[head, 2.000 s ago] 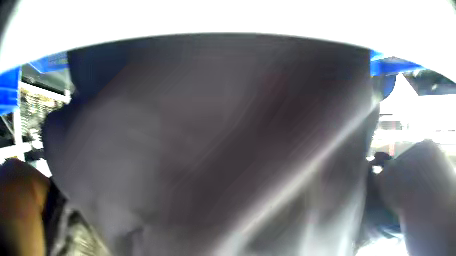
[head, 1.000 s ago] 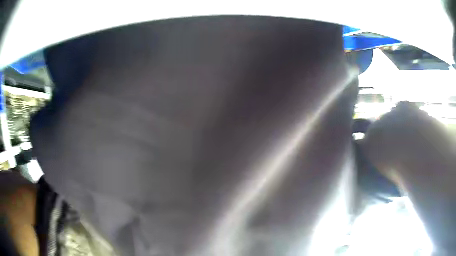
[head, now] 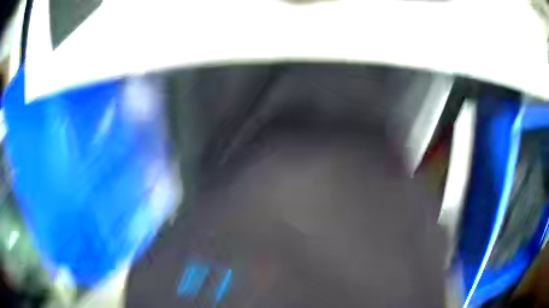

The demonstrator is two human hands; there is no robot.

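Observation:
Neither my left hand nor my right hand can be made out. A large dark grey cloth surface (head: 301,198) fills the middle and bottom of the blurred view. I cannot tell if it is clothing or a work piece. Small light-blue marks (head: 194,279) show on its lower left part. The white curved table edge (head: 289,33) crosses the top of the view.
A bright blue crate or sheet (head: 72,174) stands at the left, under the table edge. Another blue crate (head: 490,198) with a pale rim is at the right. White upright bars (head: 459,159) stand beside it. A brownish blur lies at the lower right rim.
The view has shifted. The brownish arm-like shapes at both sides have left it. Large blue shapes now show at left and right, and the pale diagonal streak on the cloth is gone.

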